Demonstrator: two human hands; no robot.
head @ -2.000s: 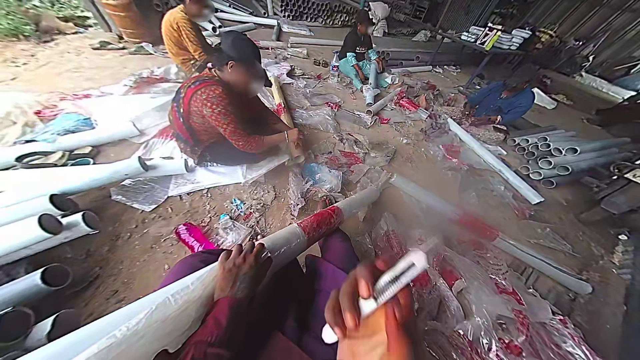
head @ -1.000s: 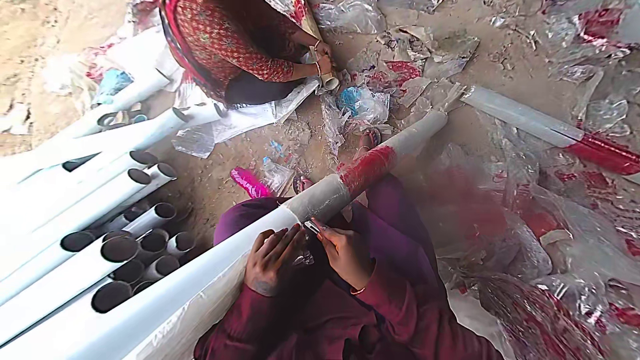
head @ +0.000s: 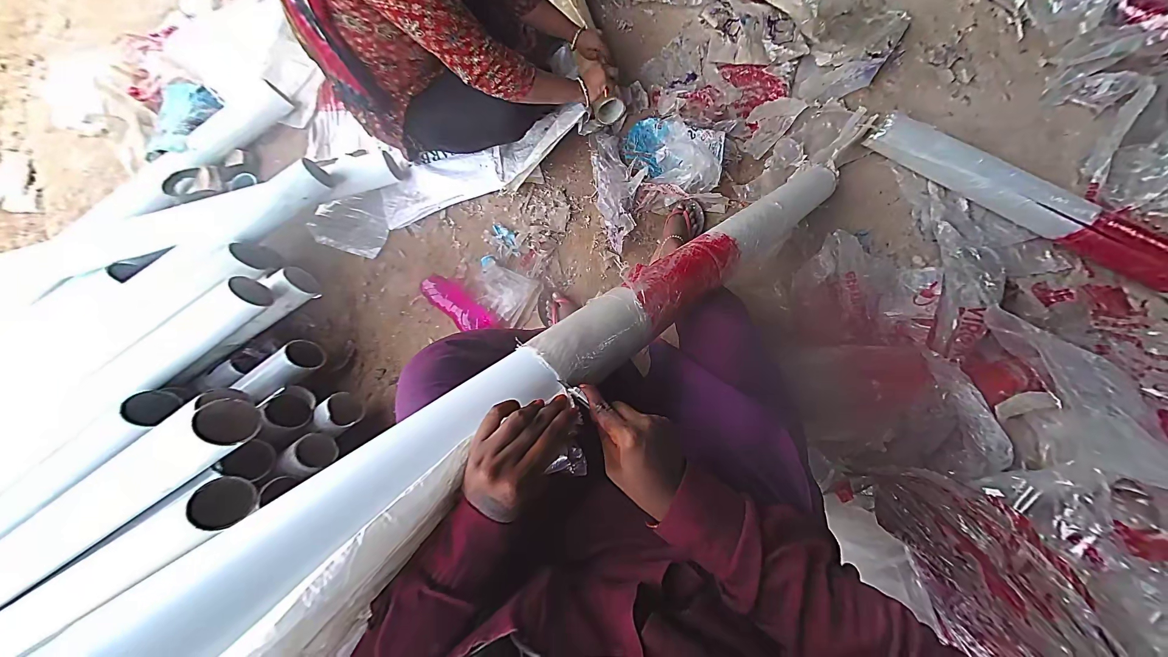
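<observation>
A long white pipe (head: 429, 447) runs across my lap from lower left to upper center, its far part covered by grey and red plastic film (head: 684, 274). At the near side of the pipe, by the edge of the film, my left hand (head: 516, 452) rests with bent fingers on loose wrapping. My right hand (head: 639, 447) is close beside it, fingers closed on a small tool, mostly hidden, whose tip meets the film edge. A bit of clear plastic (head: 570, 461) hangs between the two hands.
Stacked white pipes (head: 219, 420) lie at the left. Another person (head: 438, 73) sits ahead, hands on a pipe end (head: 609, 111). Crumpled clear and red plastic film (head: 922, 365) covers the ground at the right, near a grey and red wrapped pipe (head: 985, 178). A pink bundle (head: 459, 304) lies before my knee.
Two seconds ago my right hand held up a white-handled cutter away from the pipe; it has since come down to the film edge beside my left hand. The view has tilted down.
</observation>
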